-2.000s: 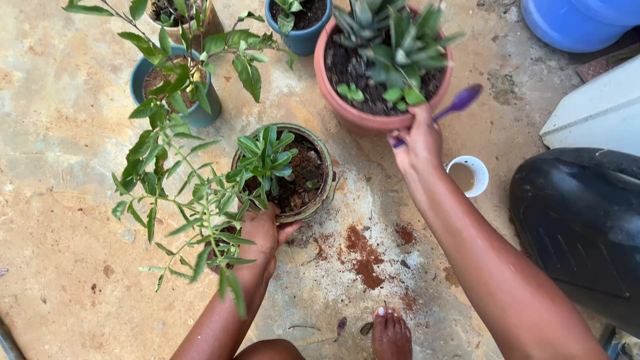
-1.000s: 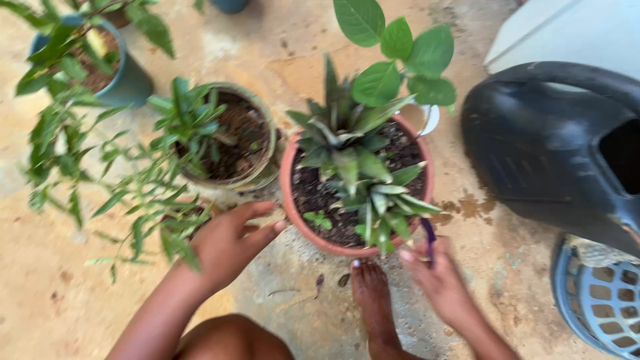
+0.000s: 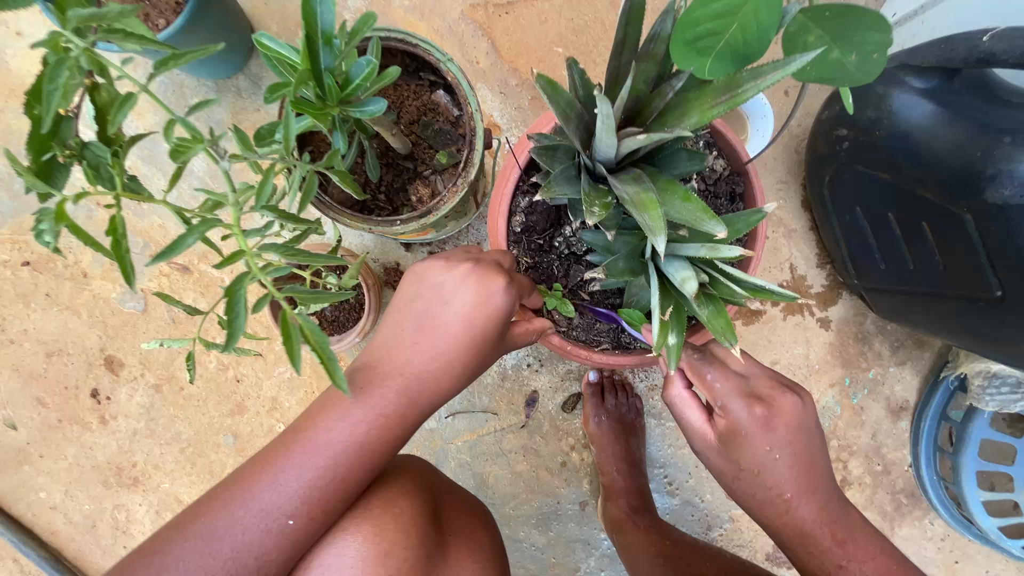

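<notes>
A round terracotta-coloured pot (image 3: 501,210) holds dark soil and spiky, pineapple-like plants (image 3: 640,172). My left hand (image 3: 472,300) is at the pot's lower left rim, fingertips bent over it beside a small green seedling (image 3: 557,301); whether they pinch anything is hidden. My right hand (image 3: 740,400) grips a purple plastic utensil (image 3: 612,318) at the lower rim, its far end in the soil near the seedling. Leaves cover part of the right fingertips.
A weathered metal pot (image 3: 476,172) with a leafy plant, a small clay pot (image 3: 370,308) and a blue pot (image 3: 216,40) stand left. At right are a black plastic container (image 3: 912,200), a blue plastic basket (image 3: 932,448) and a white cup (image 3: 760,120). A bare foot (image 3: 616,424) rests below the pot.
The terracotta-coloured pot has come nearer my feet since two seconds ago. My left hand has moved to its rim, and the purple utensil's end is now at the soil.
</notes>
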